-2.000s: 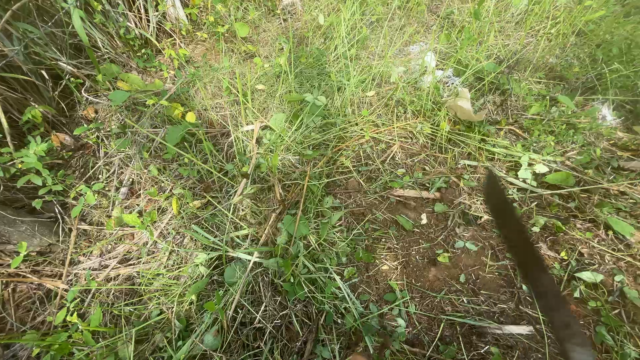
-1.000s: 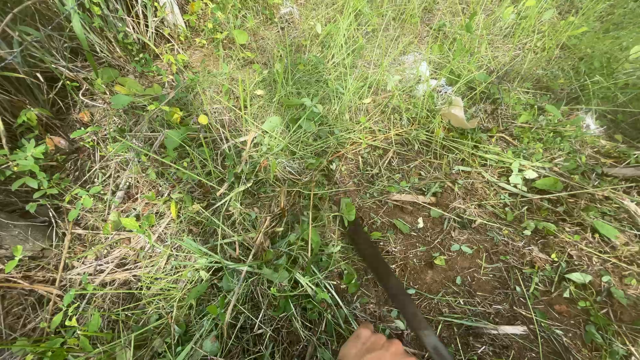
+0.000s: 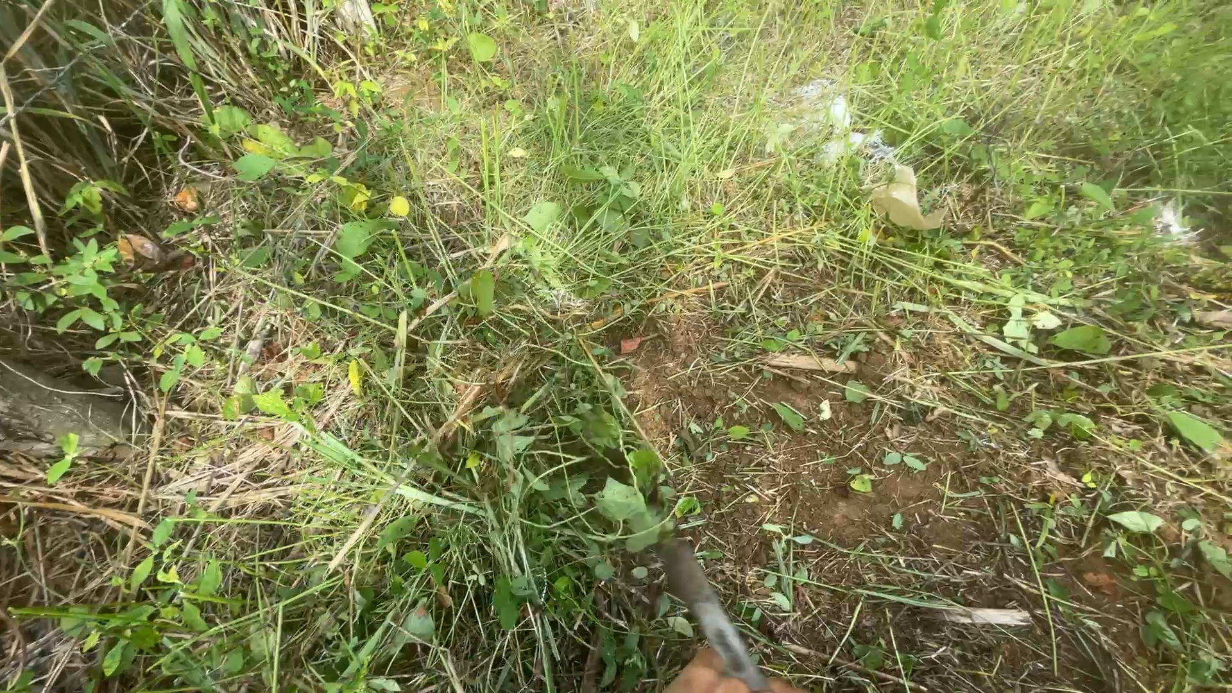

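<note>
A long, dark, worn metal blade [image 3: 712, 616], like a machete's, slants up and left from the bottom edge. Its far end is hidden among green vine leaves [image 3: 626, 500] and cut grass. Part of a hand, apparently my left hand [image 3: 707, 674], shows at the bottom edge, overlapped by the blade; its fingers are mostly cut off by the frame, so its hold cannot be told. My right hand and the blade's handle are out of view. Tangled grass and stems [image 3: 481, 414] lie left of the blade, and brown soil [image 3: 866, 491] lies to its right.
A pale, curled scrap [image 3: 907, 200] lies in the grass at the upper right, beside white litter [image 3: 847, 135]. Dense dry stalks [image 3: 58, 115] stand at the upper left. A grey stone or log [image 3: 58, 409] shows at the left edge. Wood chips [image 3: 991, 616] lie on the soil.
The blade has swung left from the right side into the leafy tangle, where its end is now hidden. A hand, out of view two seconds ago, has appeared at the bottom edge and moved slightly right.
</note>
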